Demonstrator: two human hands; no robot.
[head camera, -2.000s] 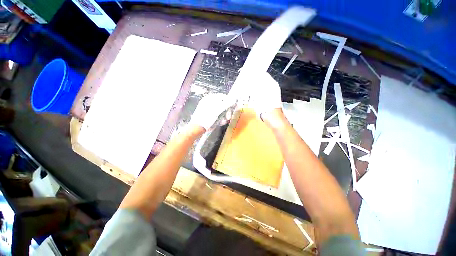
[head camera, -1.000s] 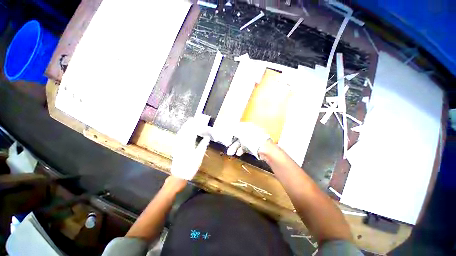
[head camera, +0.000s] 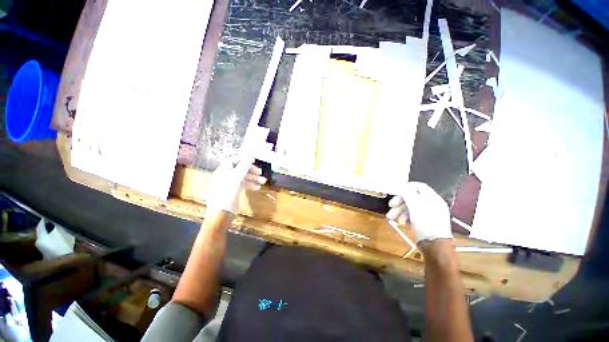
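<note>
The tan-yellow die (head camera: 348, 127) lies near the middle of the bed, bordered by white sheet (head camera: 395, 110). A narrow white strip (head camera: 268, 83) runs along its left side, with a dark gap between. My left hand (head camera: 234, 184), in a white glove, has its fingers bent at the strip's lower end; the overexposed white hides the exact contact. My right hand (head camera: 424, 210), also gloved, has curled fingers at the white sheet's lower right corner; whether it grips the edge is unclear.
A long white sheet (head camera: 137, 87) lies left and another white stack (head camera: 544, 133) right. White offcuts (head camera: 451, 100) litter the scored black pad (head camera: 320, 23). Thin trimmings lie on the wooden ledge (head camera: 300, 214). A blue bin (head camera: 28, 100) stands far left; a dark cap shows below.
The wide white band raised earlier is down around the die. My right hand has moved right to the sheet's lower corner. My left hand stays near the lower left corner. The view has shifted.
</note>
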